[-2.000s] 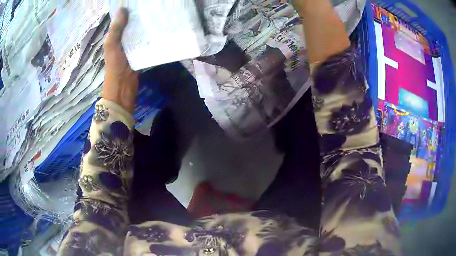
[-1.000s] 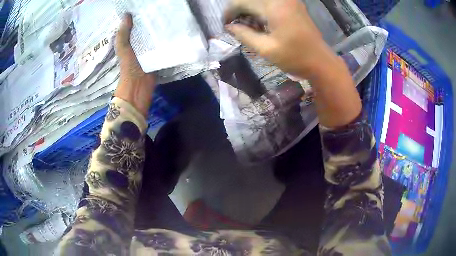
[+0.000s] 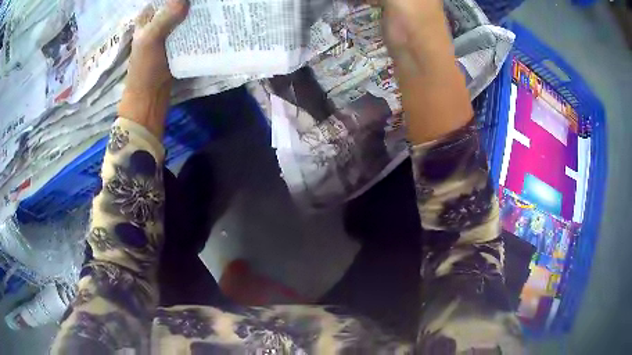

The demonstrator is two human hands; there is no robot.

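A folded newspaper piece (image 3: pixel 239 38) with fine print lies at the top centre, its rounded lower edge towards me. My left hand (image 3: pixel 156 35) holds its left edge, with fingers at the frame's top. My right hand (image 3: pixel 409 21) reaches up to the top edge right of it; its fingers are cut off, so its grip cannot be told. Below and between the hands, crumpled newspaper (image 3: pixel 332 149) hangs down towards my knees. A thick stack of newspaper sheets (image 3: pixel 41 104) lies at the left, with ragged edges.
A blue crate (image 3: pixel 594 173) with a magenta and yellow printed liner (image 3: pixel 544 156) stands at the right. A blue crate (image 3: pixel 76 177) sits under the stack. Clear strands (image 3: pixel 34 249) and a rolled newspaper (image 3: pixel 41 305) are lower left. A red item (image 3: pixel 256 283) shows between my legs.
My right hand has moved up from over the crumpled newspaper to the top edge. My left hand has shifted slightly left and up, still on the folded piece, whose face now shows clear print.
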